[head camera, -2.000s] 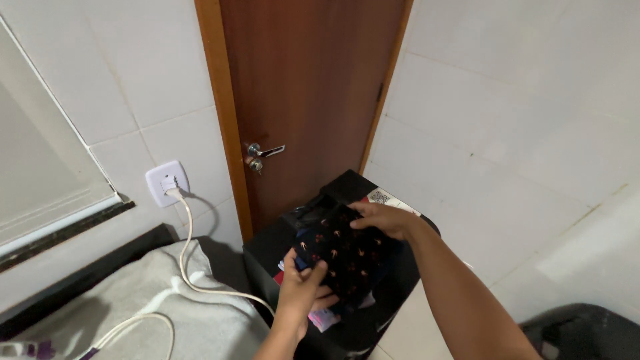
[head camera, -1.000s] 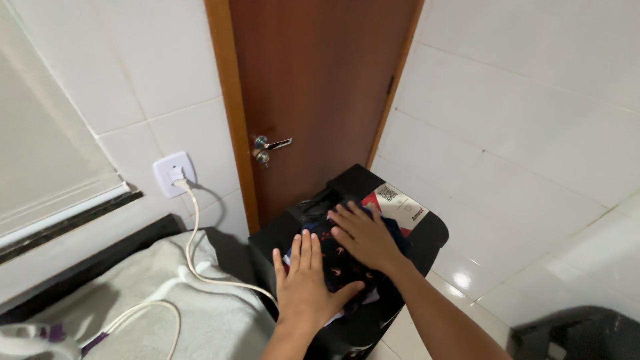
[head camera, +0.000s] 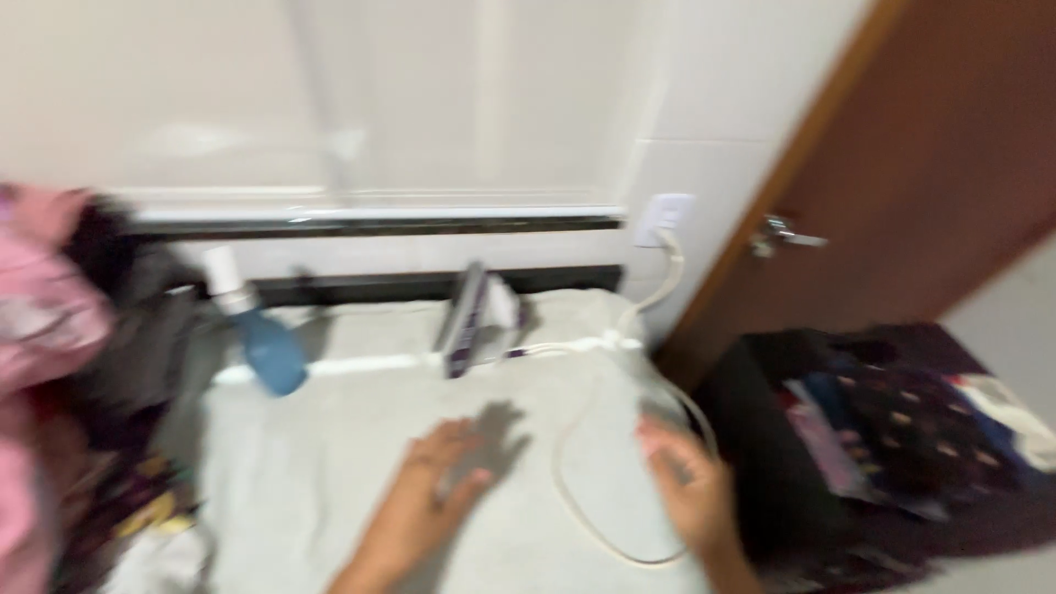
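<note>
Nothing is in my left hand (head camera: 433, 487), which hovers with bent fingers above a pale cloth (head camera: 371, 437) spread over a surface. My right hand (head camera: 685, 487), also holding nothing, is near the cloth's right side, beside the looped white cord (head camera: 569, 495). Beyond both hands an iron (head camera: 478, 326) stands on its heel at the back of the cloth. A blue spray bottle with a white top (head camera: 272, 346) is at the back left. Folded dark patterned fabric (head camera: 916, 421) lies on a black box-like object (head camera: 767, 462) at the right. Motion blur softens the fingers.
Piled clothes, pink and dark, (head camera: 49, 305) border the cloth on the left. The cord runs to a wall outlet (head camera: 664, 216). A brown door (head camera: 907, 181) with a metal handle (head camera: 792, 233) stands behind the black object. A dark window ledge (head camera: 396, 224) spans the back.
My hands have left the dark patterned fabric, which stays on the black object, and are now over the pale cloth. The view has swung left, bringing in the bottle and clothes pile.
</note>
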